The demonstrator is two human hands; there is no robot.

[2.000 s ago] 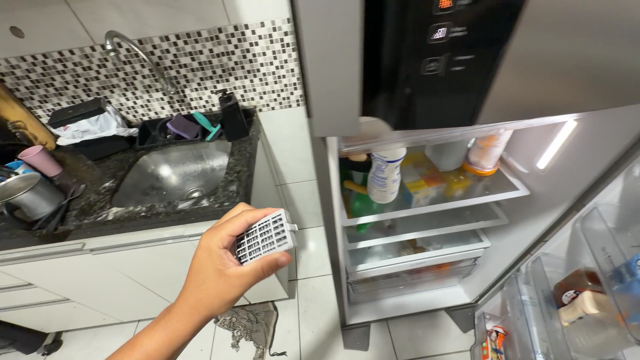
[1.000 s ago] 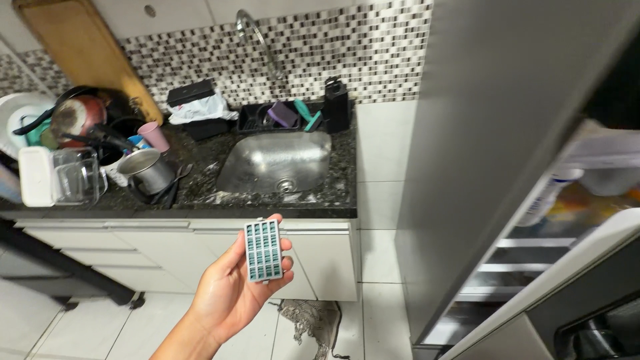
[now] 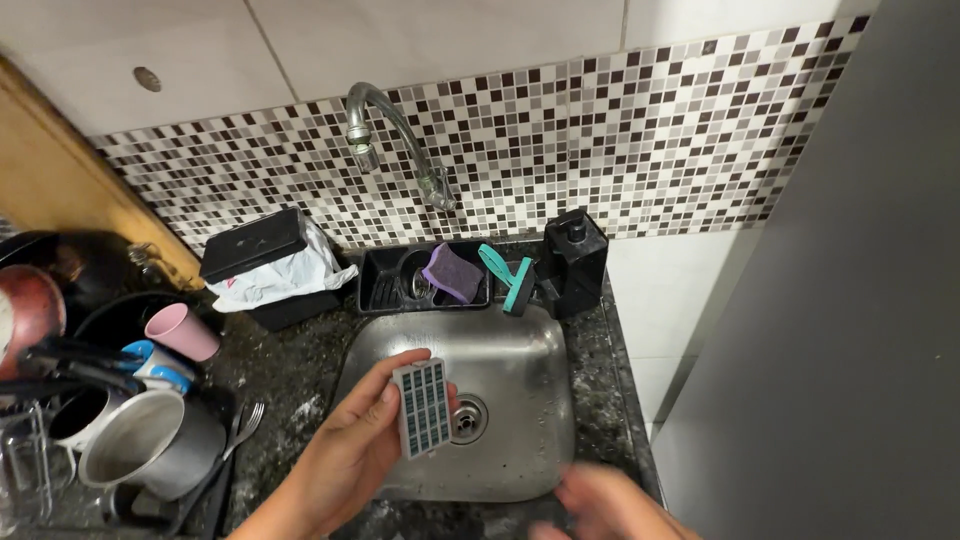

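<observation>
My left hand (image 3: 367,427) holds a small rectangular filter cartridge (image 3: 424,409) with a pale grid frame and dark teal material behind it. The cartridge is over the stainless steel sink (image 3: 517,450), just left of the drain (image 3: 466,420). Low in the view, near the sink's front right corner, my right hand (image 3: 600,499) is blurred, and nothing shows in it. The curved metal faucet (image 3: 397,131) stands on the tiled wall behind the sink.
Behind the sink are a black caddy (image 3: 382,277) with a purple sponge (image 3: 454,274), a teal squeegee (image 3: 516,281) and a black soap dispenser (image 3: 576,259). Left lie a metal pot (image 3: 150,442), a pink cup (image 3: 182,331) and a fork (image 3: 246,429). A grey panel (image 3: 832,337) rises at right.
The view has turned from the open refrigerator to the sink and moved closer. My left hand, still holding the cartridge, is now over the sink. My right hand has come into view.
</observation>
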